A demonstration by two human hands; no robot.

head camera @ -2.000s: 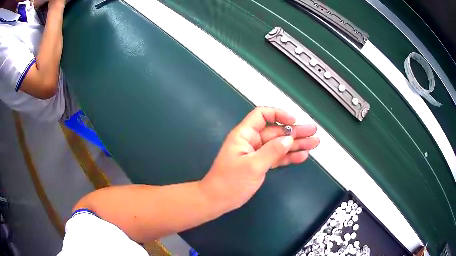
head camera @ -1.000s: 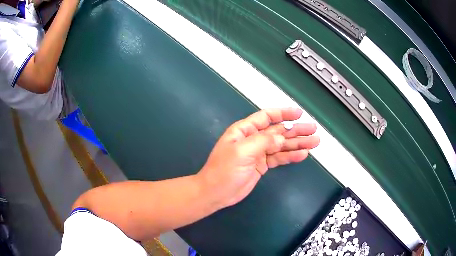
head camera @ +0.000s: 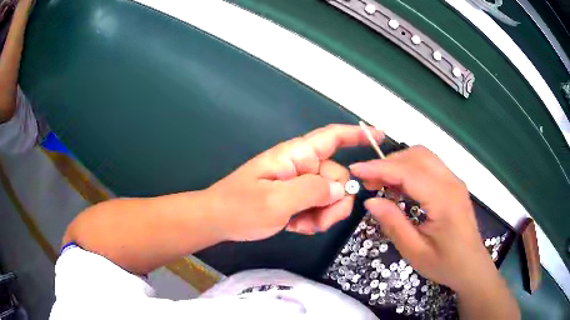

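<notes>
My left hand point(head camera: 300, 181) pinches a small round white disc point(head camera: 352, 187) between thumb and fingers, left of the parts tray. My right hand point(head camera: 425, 212) is over the tray, with a pale thin stick point(head camera: 372, 139) sticking up from its fingers. Its thumb and forefinger are apart, close to the disc; whether they touch it is unclear. The black tray point(head camera: 497, 226) holds many loose clear and white discs point(head camera: 375, 265), partly hidden by my right hand.
A grey housing strip point(head camera: 405, 32) with white discs in its recesses lies on the green belt point(head camera: 500, 131), beyond the white rail point(head camera: 325, 80). A reddish-brown block point(head camera: 530, 255) lies right of the tray. Another person's arm point(head camera: 12, 59) shows at the left edge.
My right hand has come into view with the stick. My left hand has turned and now pinches the disc beside it. The view has shifted, and the housing appears higher up.
</notes>
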